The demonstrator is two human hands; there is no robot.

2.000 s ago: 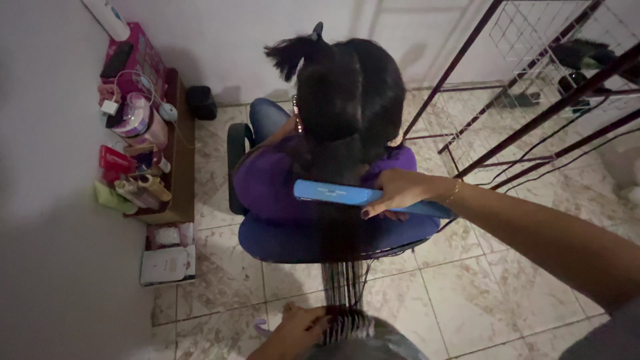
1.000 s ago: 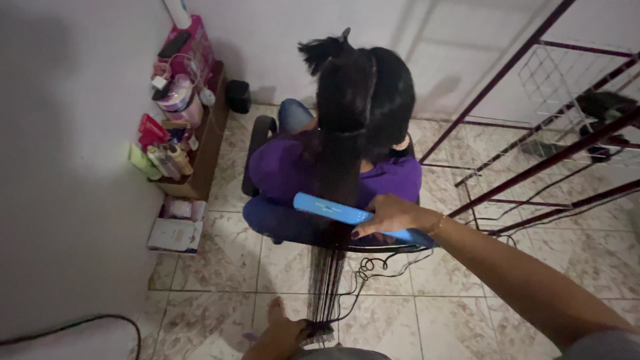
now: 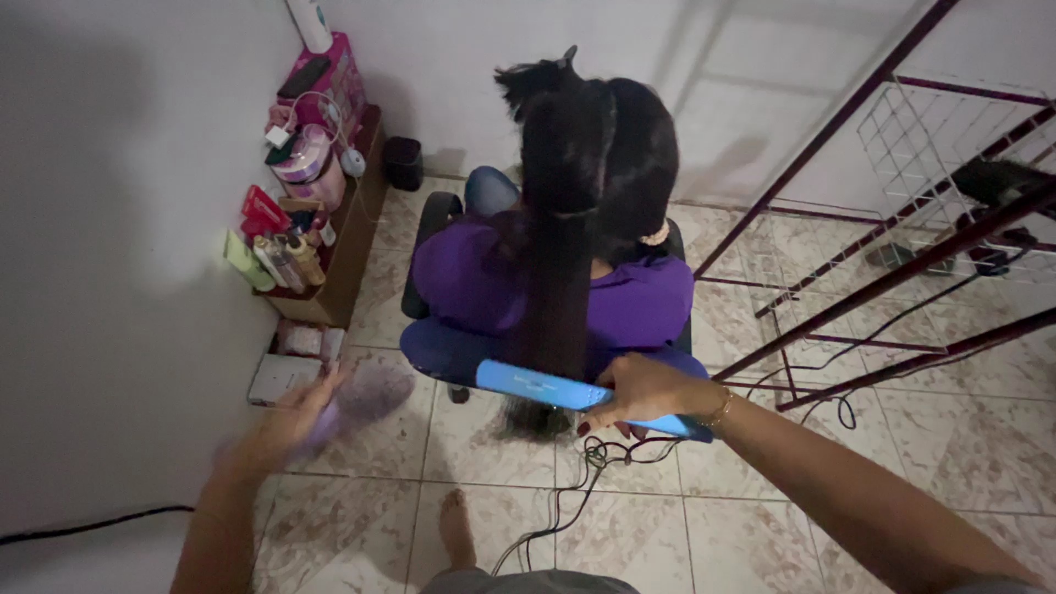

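A person in a purple top [image 3: 643, 305] sits facing away on a blue chair [image 3: 445, 351], with long dark hair [image 3: 557, 272] hanging down over the chair back. Part of the hair is clipped up on top. My right hand [image 3: 648, 392] grips a blue hair straightener [image 3: 536, 384], which lies across the lower hair; whether its plates are pressed together is hard to see. Off to the left, clear of the hair, my left hand [image 3: 301, 408] is blurred around a purplish hairbrush [image 3: 371, 392].
Against the left wall a wooden shelf unit [image 3: 355, 256] holds bottles and boxes, with a white box [image 3: 285, 379] below. A dark red metal rack [image 3: 874, 322] with wire baskets stands right. Black cords [image 3: 569, 495] trail over the tiles behind the chair.
My left hand has moved from the hair ends, low in the middle, to the left with the brush. The straightener, in my right hand, is now nearer the hair's ends.
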